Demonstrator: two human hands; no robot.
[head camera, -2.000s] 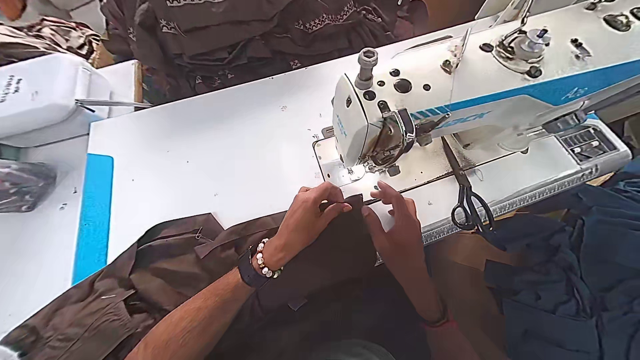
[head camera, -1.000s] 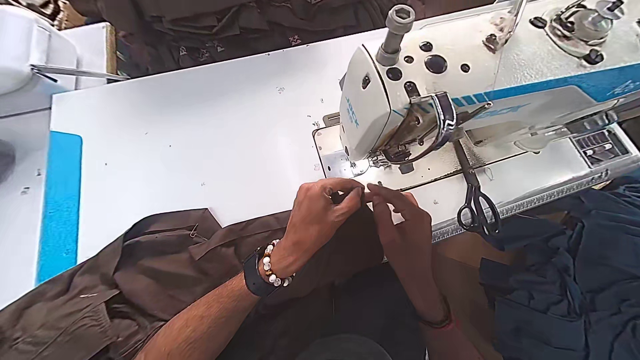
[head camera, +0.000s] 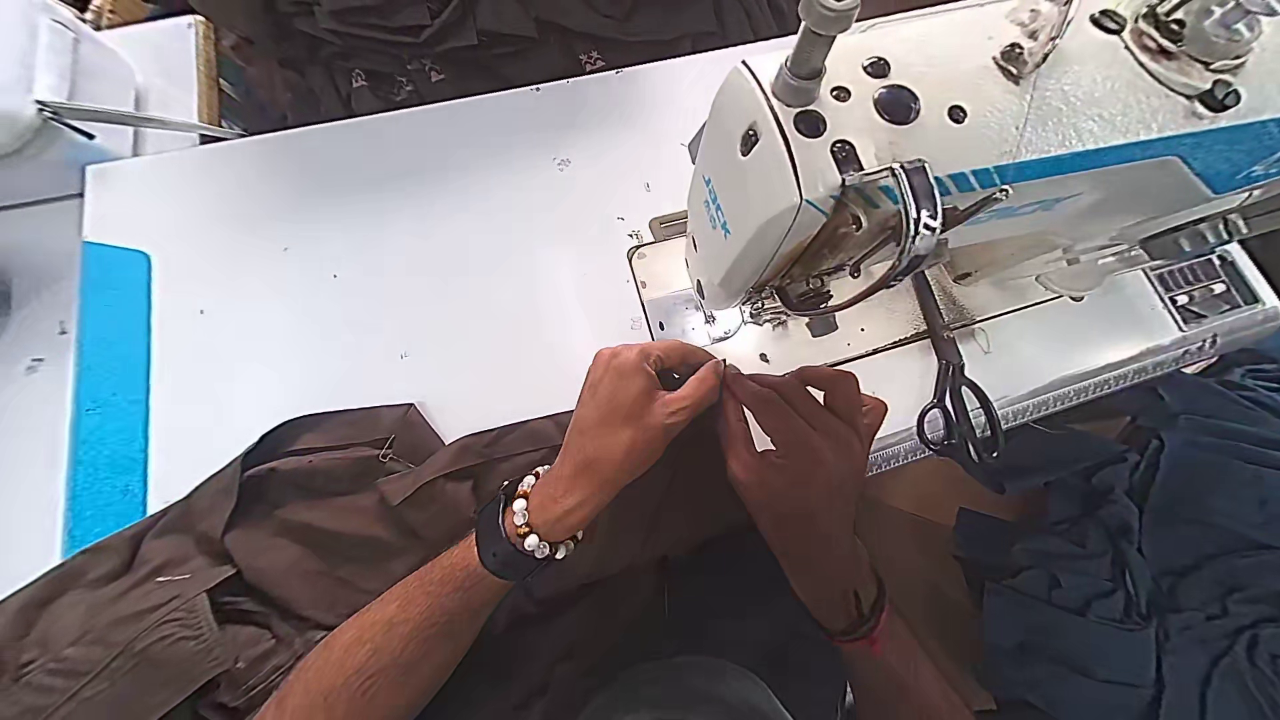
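Observation:
A dark brown garment (head camera: 330, 520) lies over the near edge of the table and across the lap. My left hand (head camera: 640, 420), with a beaded bracelet and a dark band at the wrist, pinches the garment's edge between thumb and fingertips. Against those fingertips, my right hand (head camera: 800, 440) grips the same edge. Both hands are just in front of the needle area of a white Jack sewing machine (head camera: 750, 190), whose lamp lights the metal needle plate (head camera: 665, 290). The fingers hide the exact fold of cloth they hold.
Black-handled scissors (head camera: 960, 410) lie right of my right hand, blades under the machine arm. Dark blue fabric (head camera: 1200, 530) is heaped at the right. More dark garments (head camera: 450, 50) lie beyond the white table (head camera: 400, 250). Part of another white machine (head camera: 60, 80) stands at the far left.
Two seconds ago my hands were a little apart at the cloth's edge; now their fingertips meet there. The view has moved closer to the machine.

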